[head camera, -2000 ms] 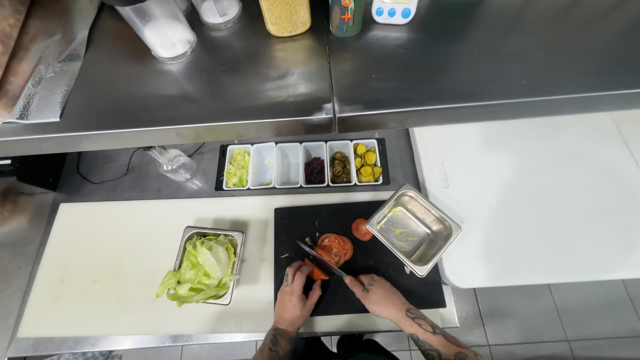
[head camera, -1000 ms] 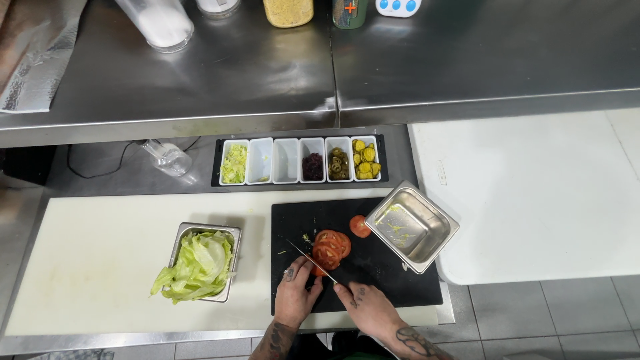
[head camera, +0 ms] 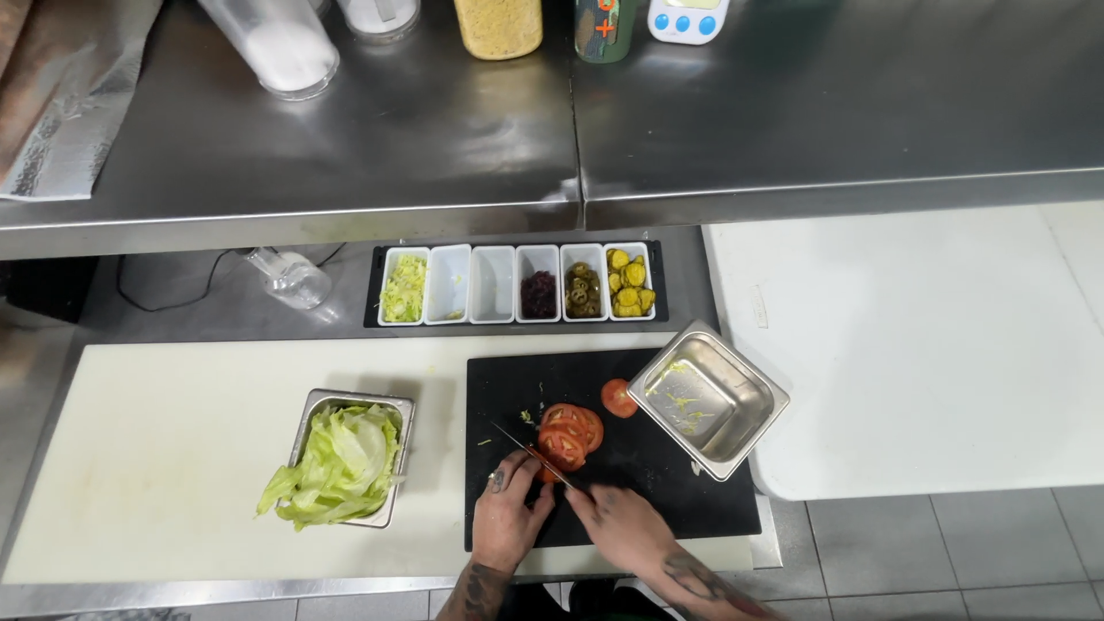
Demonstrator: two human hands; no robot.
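My right hand (head camera: 623,528) grips a kitchen knife (head camera: 528,448), its thin blade angled up and left over the black cutting board (head camera: 690,504). With its fingertips, my left hand (head camera: 507,511) holds a piece of tomato (head camera: 547,473) at the blade, mostly hidden by fingers and knife. Just beyond the blade, several tomato slices (head camera: 569,431) lie overlapping. Another tomato piece (head camera: 618,398) rests near a steel pan (head camera: 723,431) that holds a few lettuce shreds and overlaps the board's right side. Left of the board stands a steel pan (head camera: 405,448) heaped with lettuce leaves (head camera: 349,461).
Behind the boards is a black rack (head camera: 661,280) of white tubs with shredded lettuce (head camera: 404,289), pickle slices (head camera: 631,280) and other toppings. A clear bottle (head camera: 295,280) lies to its left. A steel shelf (head camera: 776,112) crosses the far side; a white board (head camera: 914,362) is at right.
The knife has shifted at the tomato, and more of its blade is covered by my hands than two seconds ago. Both hands remain by the slices. The pans have not moved.
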